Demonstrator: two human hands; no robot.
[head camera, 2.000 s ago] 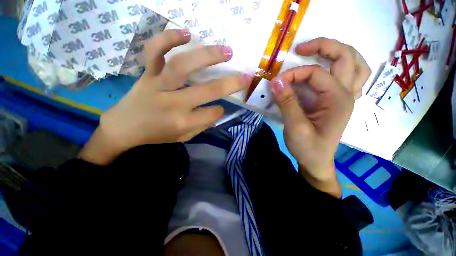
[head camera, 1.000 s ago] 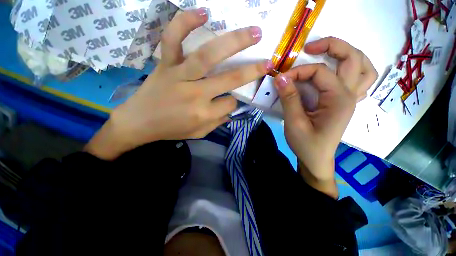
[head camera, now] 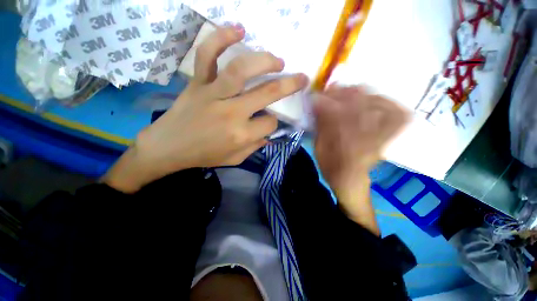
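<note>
An amber-orange flex strip (head camera: 341, 44) with red wires lies on white paper, its near end between my hands. It is blurred. My left hand (head camera: 229, 111) has its fingers spread, with the index fingertip at the strip's near end. My right hand (head camera: 353, 126) is strongly blurred beside that end, back turned up, and hides its own fingertips. A small pale piece (head camera: 306, 111) shows blurred between the hands at the paper's edge. Whether my right hand grips it cannot be told.
White sheets with 3M print (head camera: 112, 38) fan out at upper left beside a clear plastic bag (head camera: 44, 70). A heap of red-lead pads (head camera: 465, 73) lies at right. A blue plastic stool (head camera: 412, 197) stands below the table edge. A striped ribbon (head camera: 279, 200) hangs down my front.
My right hand has turned over, back upward, and shifted slightly left. The white pad with a black dot, seen before at the strip's near end, no longer shows clearly.
</note>
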